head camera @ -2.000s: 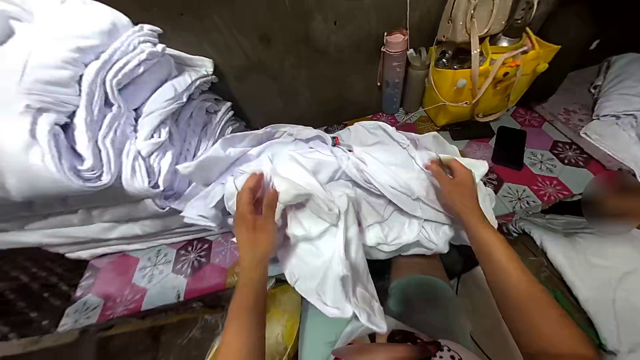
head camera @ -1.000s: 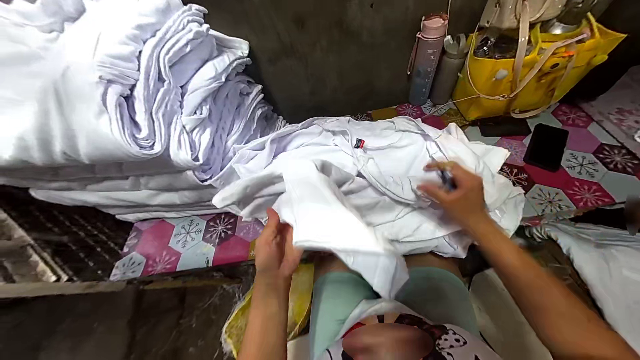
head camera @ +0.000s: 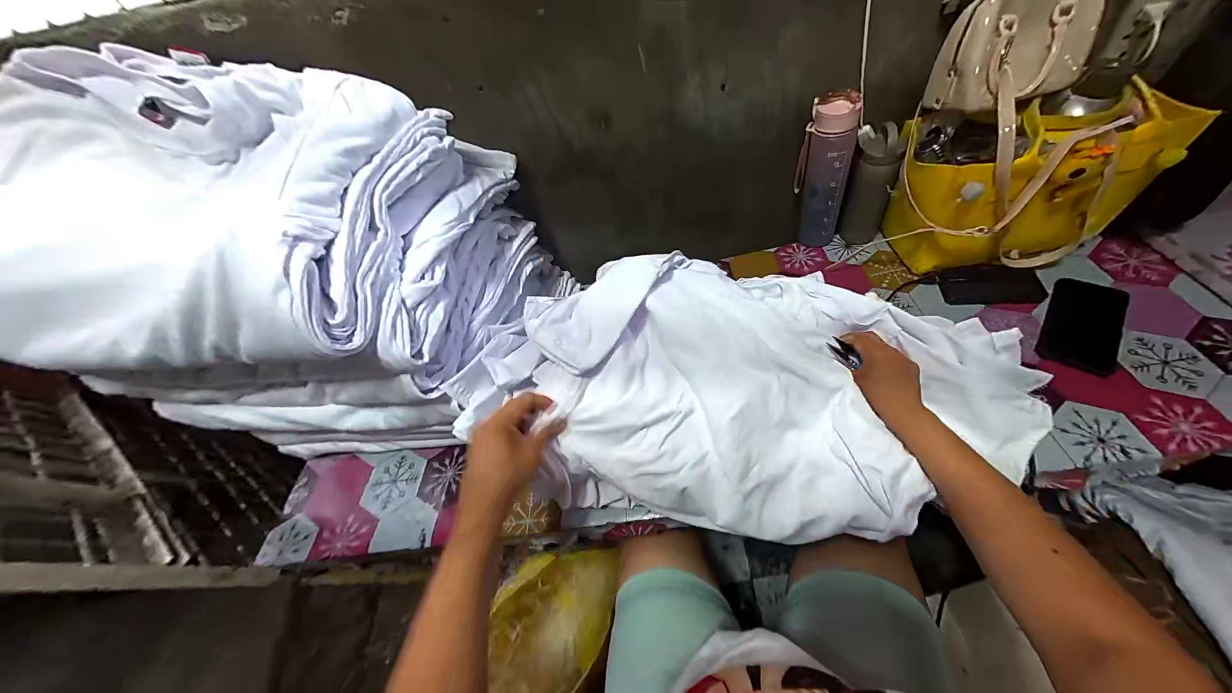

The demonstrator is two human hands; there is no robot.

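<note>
A white collared shirt (head camera: 712,404) lies spread over other white cloth in front of me, its collar toward the upper left. My left hand (head camera: 510,438) pinches the shirt's left edge between thumb and fingers. My right hand (head camera: 881,375) rests at the shirt's right part, closed around a small dark tool with a metal tip (head camera: 846,353), perhaps thread snips; most of it is hidden in the palm. Left of the shirt rises a tall stack of folded white shirts (head camera: 192,241), close to my left hand.
A patterned cover (head camera: 1107,433) lies under the cloth. Behind stand a pink bottle (head camera: 828,168), a grey bottle (head camera: 873,183) and a yellow bag (head camera: 1039,192). A black phone (head camera: 1083,325) lies at right, white cloth (head camera: 1174,539) at the lower right, a yellow plastic bag (head camera: 553,616) below.
The bunched shirt has been spread flatter, with its collar now at the upper left. My left hand has gone from below the cloth to its left edge. The view has shifted left.
</note>
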